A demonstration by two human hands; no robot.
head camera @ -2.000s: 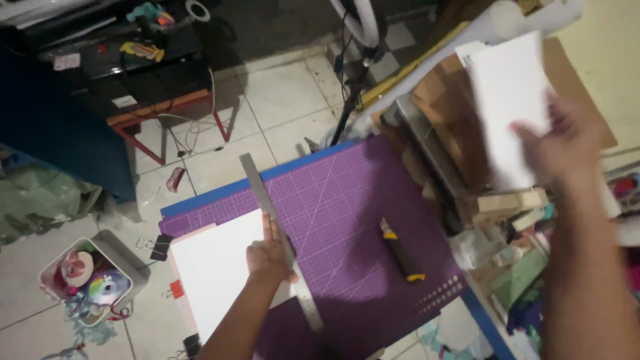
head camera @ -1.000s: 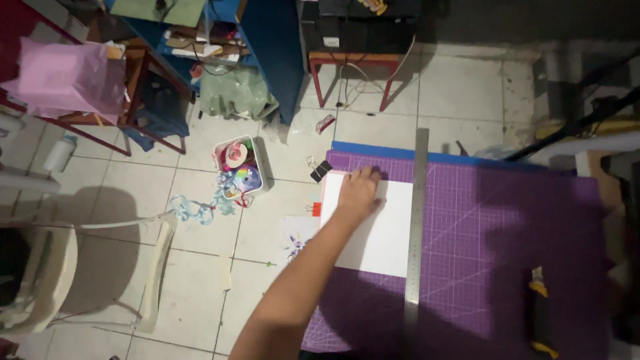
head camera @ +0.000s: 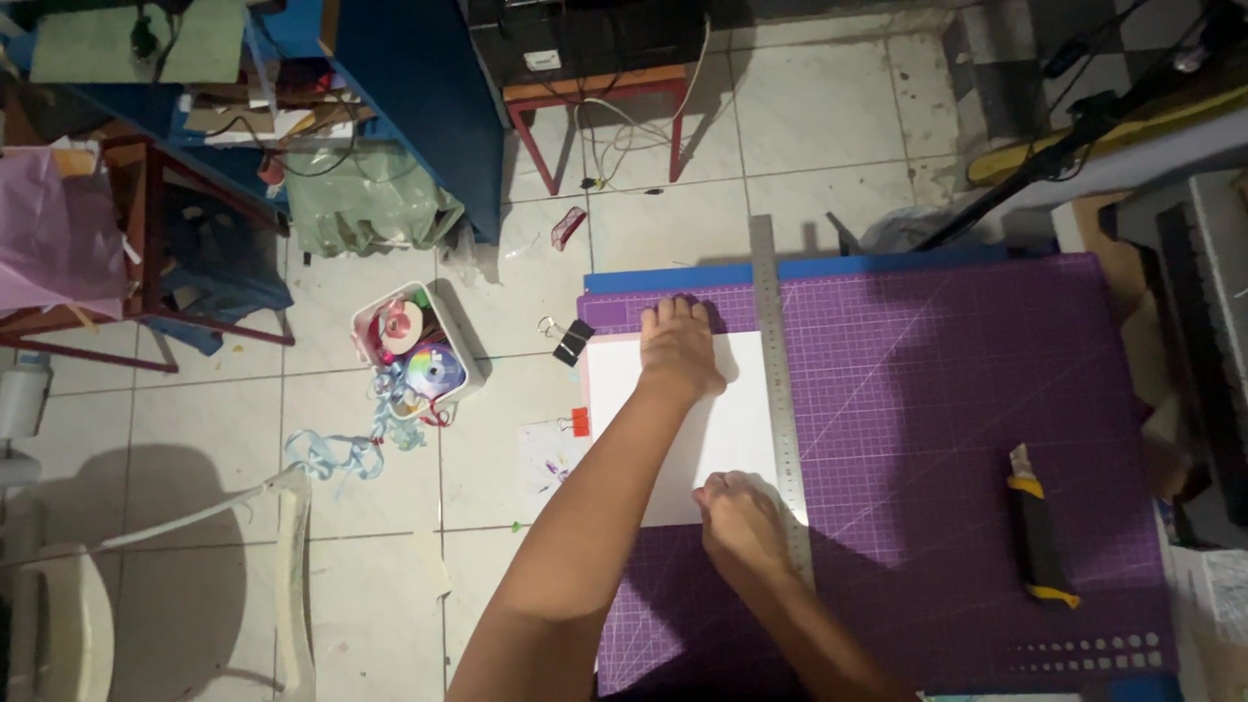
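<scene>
White paper sheets (head camera: pixel 721 429) lie on a purple cutting mat (head camera: pixel 877 390), with a pinkish edge showing at their left and top. My left hand (head camera: pixel 680 351) rests palm down on the paper's upper part, fingers apart and reaching past its top edge. My right hand (head camera: pixel 741 517) is at the lower edge of the paper with its fingers curled; whether it pinches the sheet is hidden. A metal ruler (head camera: pixel 775 370) lies along the paper's right edge. Farther right on the mat is a black and yellow utility knife (head camera: pixel 1039 531) with its blade end toward the top.
A black binder clip (head camera: pixel 572 342) and a red one (head camera: pixel 580 421) sit at the mat's left side. On the tiled floor stands a white basket (head camera: pixel 466 356) of ribbon spools. A white chair (head camera: pixel 292 585) is at lower left, a red-legged stand (head camera: pixel 595 93) at the top.
My right hand, out of view one second ago, is now at the paper's lower edge. Two seconds ago it held a white sheet off to the right. The view has swung left since then.
</scene>
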